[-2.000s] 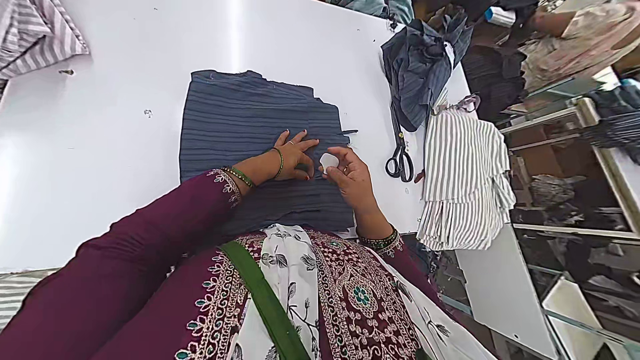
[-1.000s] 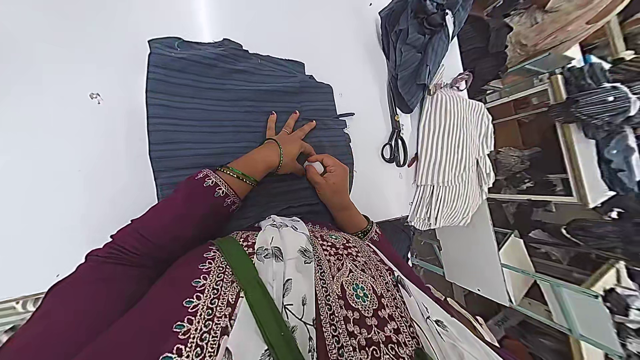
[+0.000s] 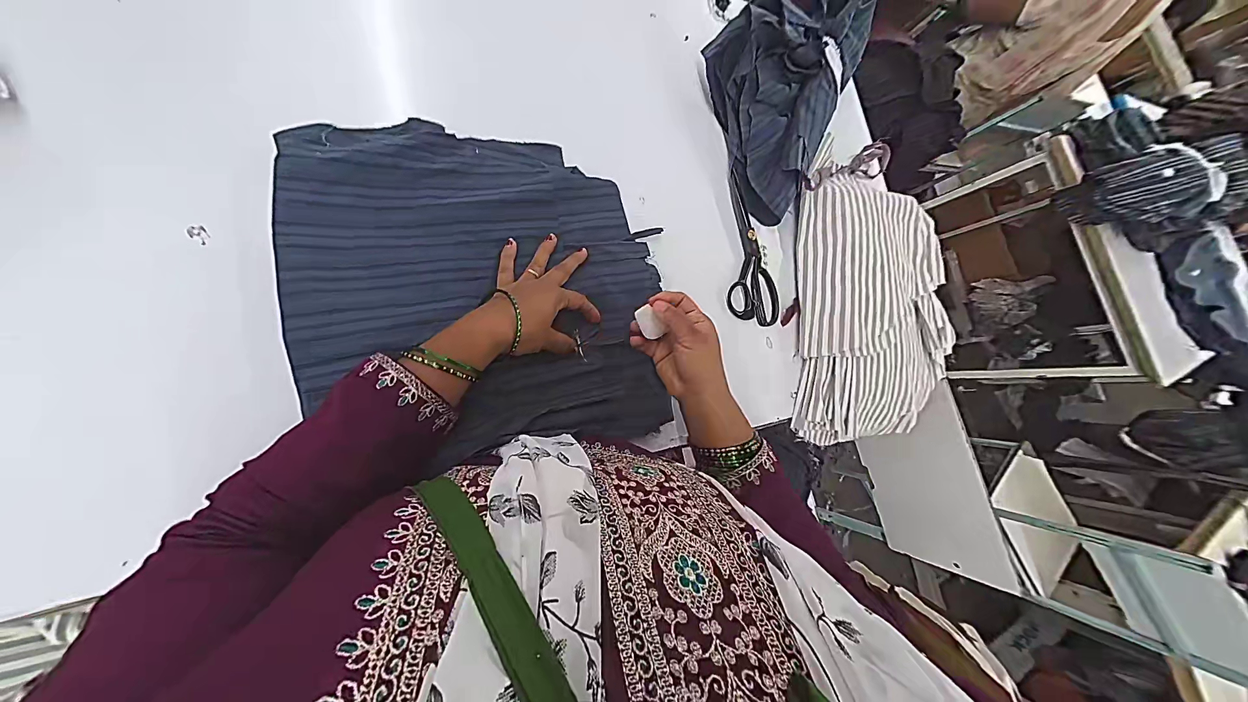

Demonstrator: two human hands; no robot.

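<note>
Navy striped fabric [image 3: 419, 234] lies in a flat pile on the white table, its lower part against my body. My left hand [image 3: 541, 307] rests on it with the fingers spread, nothing held. Just below its thumb are small light marks or threads on the cloth. To the right, over the cloth's right part, my right hand [image 3: 682, 341] pinches a small white piece, apparently tailor's chalk [image 3: 650, 322], between thumb and fingers. A thin dark strip [image 3: 645, 233] sticks out from the fabric's right edge.
Black-handled scissors [image 3: 753, 291] lie right of the cloth, blades partly under a bunched navy garment [image 3: 770, 97]. Beside them is a stack of grey-and-white striped fabric [image 3: 863, 302]. Shelves with garments [image 3: 1043, 375] stand beyond the table's right edge. A person's arm [image 3: 994, 10] shows at top right.
My right hand has drawn away from my left hand, to the right, still holding the white piece. Small light marks now show on the cloth by my left thumb. The view has shifted.
</note>
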